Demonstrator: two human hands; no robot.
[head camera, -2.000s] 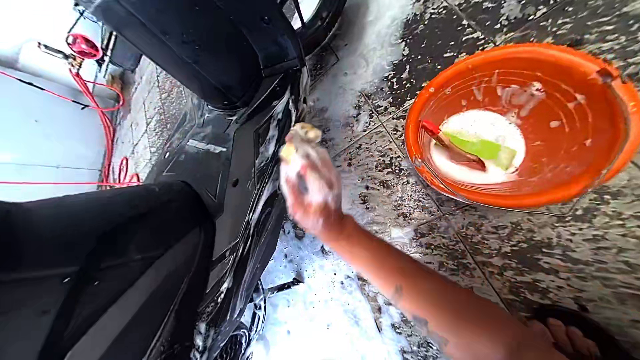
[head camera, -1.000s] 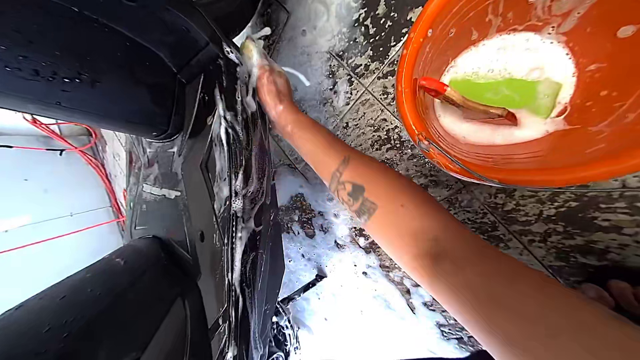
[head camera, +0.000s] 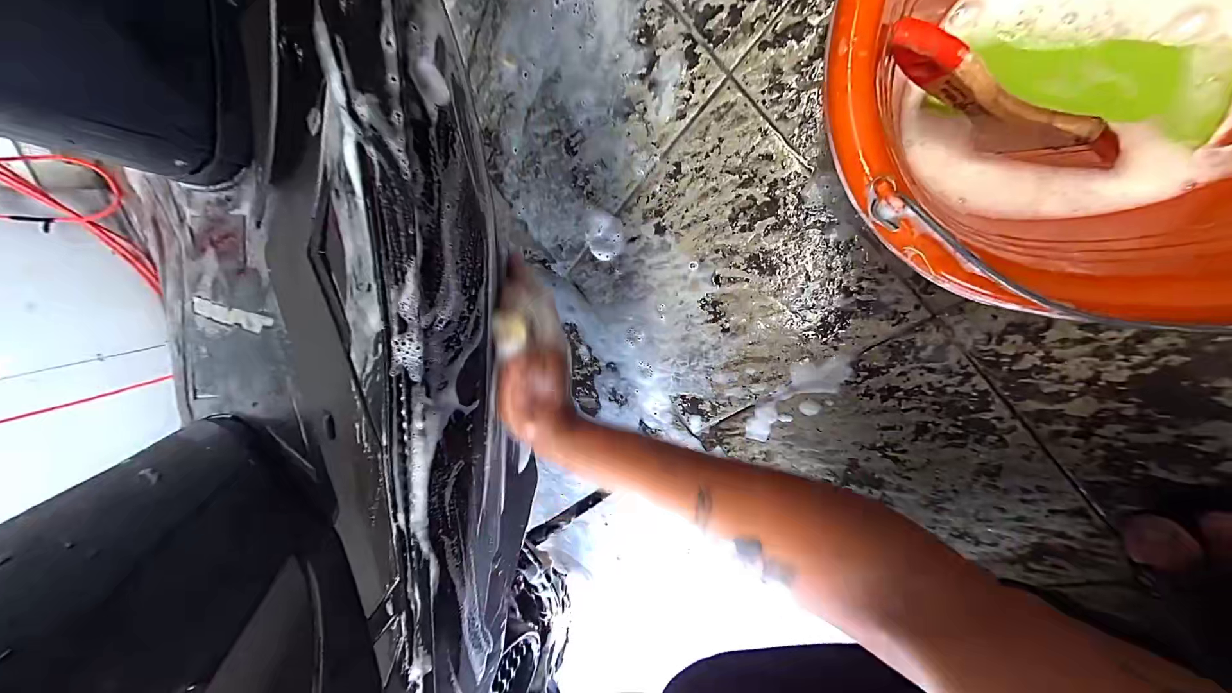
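My left hand, soapy and motion-blurred, is closed around a pale yellowish sponge or cloth. It is at the outer edge of the black lower side panel of a motor scooter, which is streaked with white suds. The tattooed forearm comes in from the lower right. My right hand is out of view. At the upper right is an orange bucket, cut off by the frame. Inside it are foamy water, a bright green object and a wooden-handled brush with a red tip.
Wet, mottled floor tiles with foam patches lie between scooter and bucket. The bucket's wire handle hangs along its side. A dark stand-like bar juts from the scooter. Red hose lies at the left, toes at the right edge.
My left hand has moved down in the view along the scooter's side panel, still holding the sponge or cloth. More suds cover the panel than two seconds ago. The view has shifted closer to the panel.
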